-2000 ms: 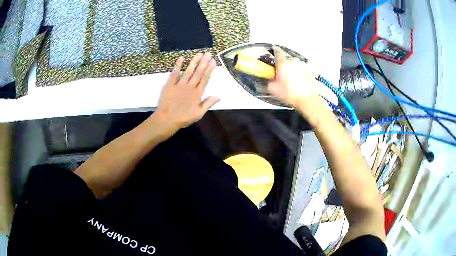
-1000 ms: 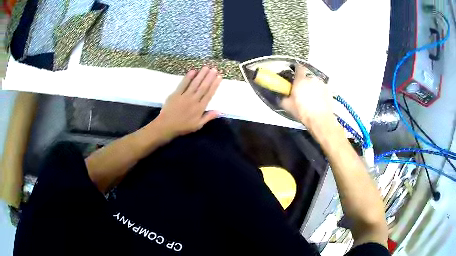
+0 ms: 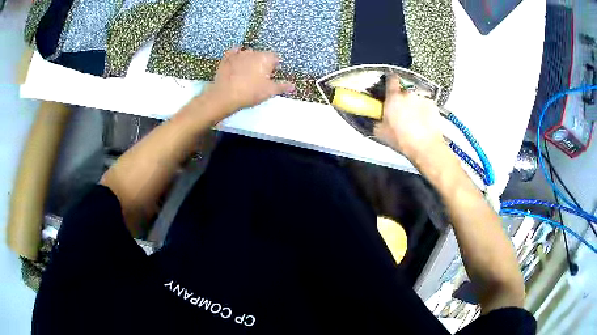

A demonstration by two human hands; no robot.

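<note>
The garment (image 3: 298, 36) lies on the white table (image 3: 281, 127), grey panels up, with gold-speckled seams and edge band and a black piece (image 3: 379, 33). My left hand (image 3: 245, 77) rests on the band at the near edge, fingers bent; what is under the fingertips is hidden. My right hand (image 3: 409, 118) is closed round the yellow handle of the steam iron (image 3: 357, 103). The iron's tip points left and it covers the band's right part, below the black piece.
Blue hoses (image 3: 472, 141) run from the iron to the right. A red-and-black unit (image 3: 568, 131) stands at right. A dark pad (image 3: 488, 14) lies at the table's far right. A cardboard roll (image 3: 33, 176) is at left. Scraps (image 3: 524, 239) are heaped at lower right.
The view has shifted, so the table sits further right. My left hand's fingers, flat and spread before, are now bent on the band. The iron stays near the black piece, now overlapping its lower end.
</note>
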